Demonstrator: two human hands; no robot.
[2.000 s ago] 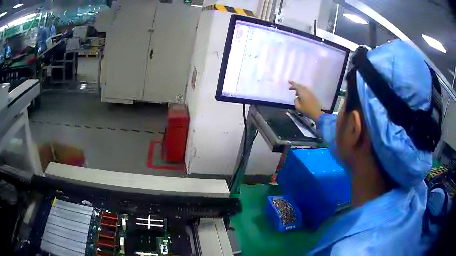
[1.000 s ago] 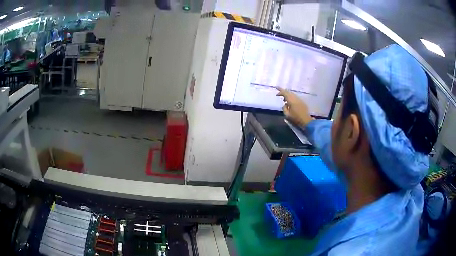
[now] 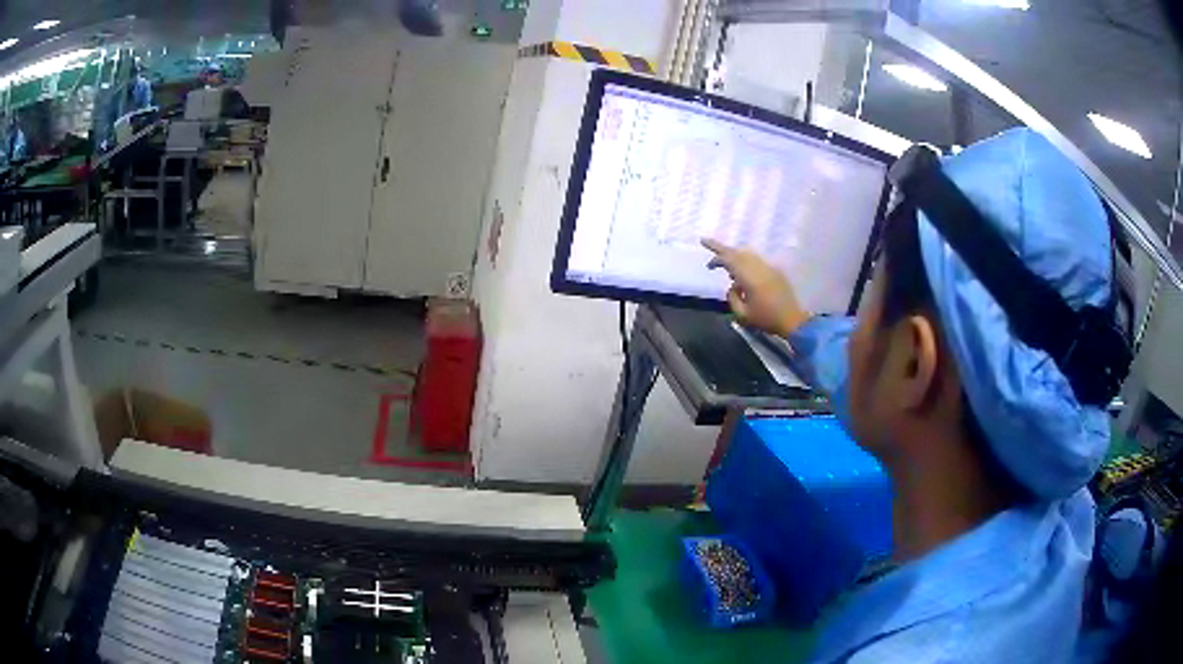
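Observation:
Neither of my hands is in view. The green circuit board (image 3: 324,636) lies in its black carrier at the bottom left, cut off by the lower edge. Silver-white parallel bars (image 3: 169,603) stand at its left end, with a row of orange-copper blocks (image 3: 270,616) beside them. The monitor (image 3: 727,195) shows a mostly white page with faint, unreadable content. Another person's hand (image 3: 756,288) points at the lower middle of the screen with one finger; whether it touches cannot be told.
A person in a blue cap (image 3: 1025,260) and smock fills the right side. A small blue bin of tiny parts (image 3: 729,580) sits on the green mat (image 3: 636,558) beside a large blue box (image 3: 804,499). The pale conveyor rail (image 3: 350,493) runs behind the board. A red box (image 3: 445,376) stands by the white pillar (image 3: 532,350).
The other person's pointing hand has moved left and down across the screen. A dark line seen on the page one second ago is gone. The view has shifted slightly.

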